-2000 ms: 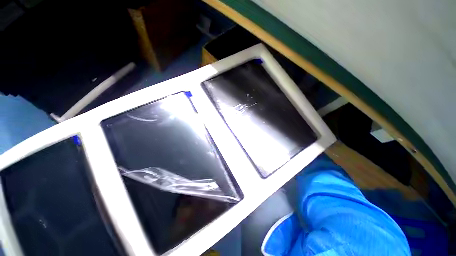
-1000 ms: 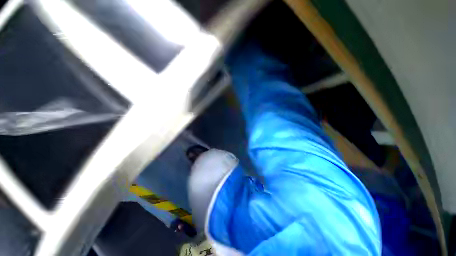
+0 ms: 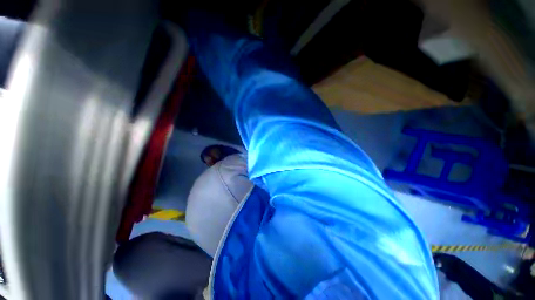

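A stack of white foam trays (image 3: pixel 73 158) fills the left side, strongly blurred and seen edge-on. A red band (image 3: pixel 153 161) runs along its right side. My blue sleeve (image 3: pixel 317 176) reaches from the lower right up toward the dark top beside the stack. The hand at the end of that sleeve cannot be seen. My left hand is not in view. The panels inside the trays cannot be made out.
A blue plastic frame (image 3: pixel 440 164), perhaps a stool or pallet, lies on the floor at right. A tan board or box (image 3: pixel 381 91) is above it. Yellow-black floor tape (image 3: pixel 469 248) shows at lower right. A blurred bench edge (image 3: pixel 498 53) crosses the upper right corner.
The tray has swung left and turned edge-on, so its pockets and panels no longer show and a stack with a red band does. The sleeve has shifted left; more floor and the blue frame show.
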